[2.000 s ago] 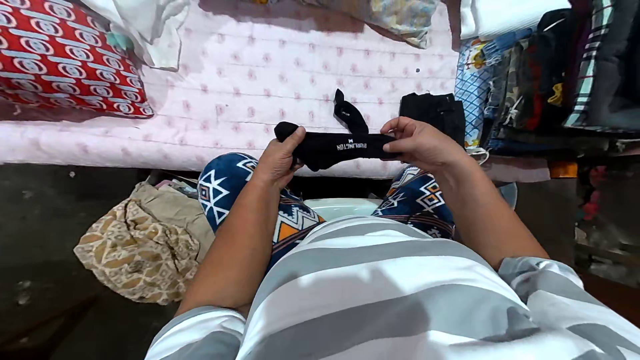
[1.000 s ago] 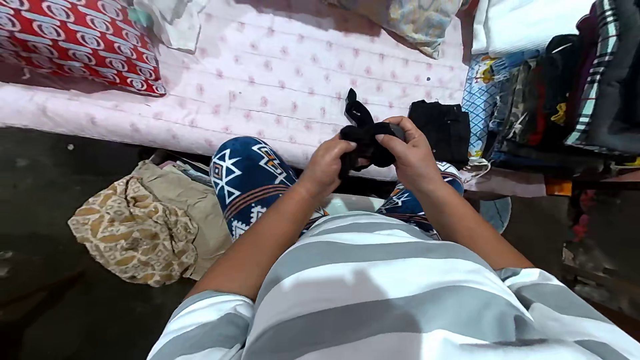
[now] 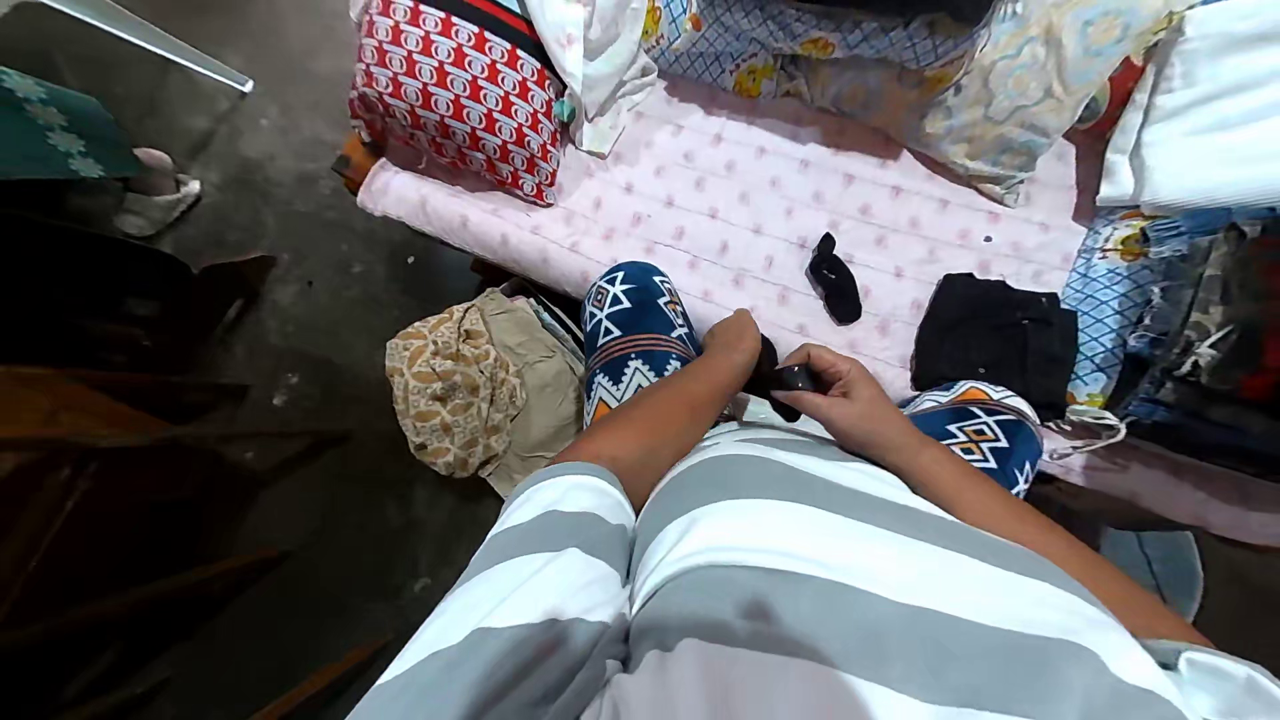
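Close to my lap, my right hand [image 3: 840, 395] pinches a bunched black sock [image 3: 792, 380] between thumb and fingers. My left hand [image 3: 733, 340] is at the sock's left side, its back turned up and its fingers mostly hidden, so its hold is hard to see. A second black sock [image 3: 835, 280], bunched narrow, lies on the pink patterned bed sheet [image 3: 720, 220] beyond my hands. To its right is a folded black garment [image 3: 995, 335].
A red patterned bundle [image 3: 460, 100] and white cloth [image 3: 600, 70] lie at the bed's far left. Folded clothes [image 3: 1190, 320] are stacked at right. Tan patterned cloth [image 3: 450, 390] hangs low beside my knee. At upper left, a person's foot [image 3: 155, 190] rests on the floor.
Two seconds ago the held sock was stretched out between both hands; now it is bunched up and nearer my lap. The view has swung to take in more floor at left.
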